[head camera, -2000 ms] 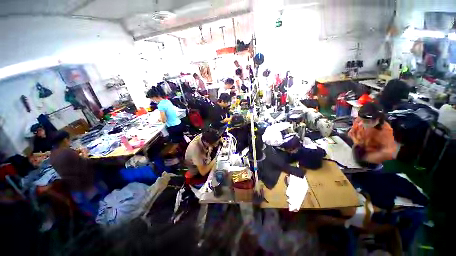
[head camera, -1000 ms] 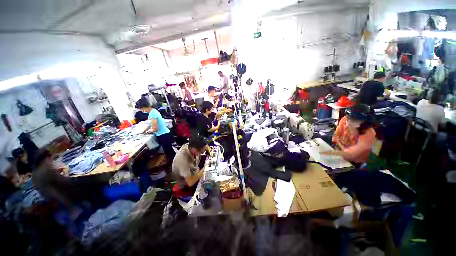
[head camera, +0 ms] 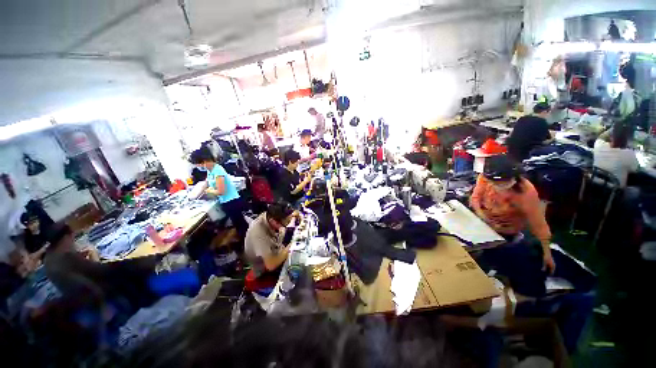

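Observation:
Neither of my hands shows in the head view; the bottom edge is dark and blurred. Nearest in front of me is a brown cardboard sheet (head camera: pixel 460 277) on a table. A white sheet (head camera: pixel 406 286) hangs over its front edge. Dark cloth (head camera: pixel 367 251) lies across its left and back part. A pile of light blue-grey garments (head camera: pixel 155 318) lies at the lower left, partly blurred.
A person in orange (head camera: pixel 514 205) stands at the right beside dark cloth. A person in beige (head camera: pixel 265 244) sits at a sewing bench. A person in light blue (head camera: pixel 221 185) stands at a long wooden table (head camera: pixel 183 226) with garments. Other people work farther back.
The view has shifted, so the room's contents sit farther left than in the oldest frame. The person in orange has turned and now reaches an arm down toward the dark cloth.

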